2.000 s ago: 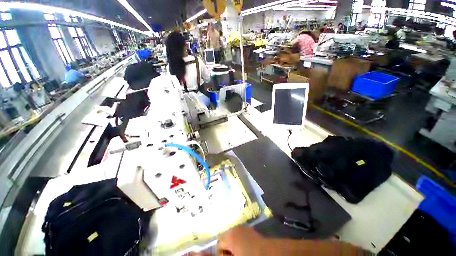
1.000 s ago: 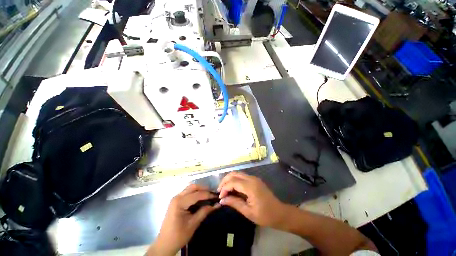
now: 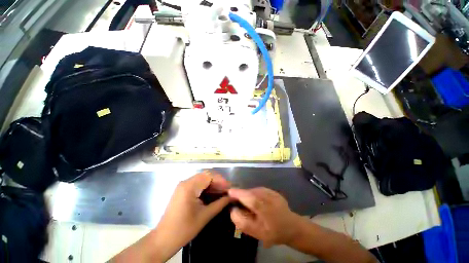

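Observation:
A small black pouch piece (image 3: 218, 239) with a yellow tag hangs at the near table edge, bottom centre. My left hand (image 3: 190, 210) pinches its top edge from the left. My right hand (image 3: 262, 213) pinches the same edge from the right and partly covers the tag. The fingertips of both hands meet, and what lies between them is hidden. The white pattern sewing machine (image 3: 221, 67), with a red logo and blue hose, stands just beyond my hands. A yellow-edged sewing template (image 3: 221, 154) lies under its head.
A black backpack (image 3: 105, 118) lies left, with smaller black pieces (image 3: 23, 154) beside it. Another black piece (image 3: 403, 154) lies right, below a tablet (image 3: 393, 51). Dark snips (image 3: 321, 185) on a cord lie right of my hands. A blue bin (image 3: 457, 233) stands lower right.
Both hands have come to the pouch piece since the first frame. Since the second, my right fingers have shifted lower over the tag. The view has tilted down and swung left.

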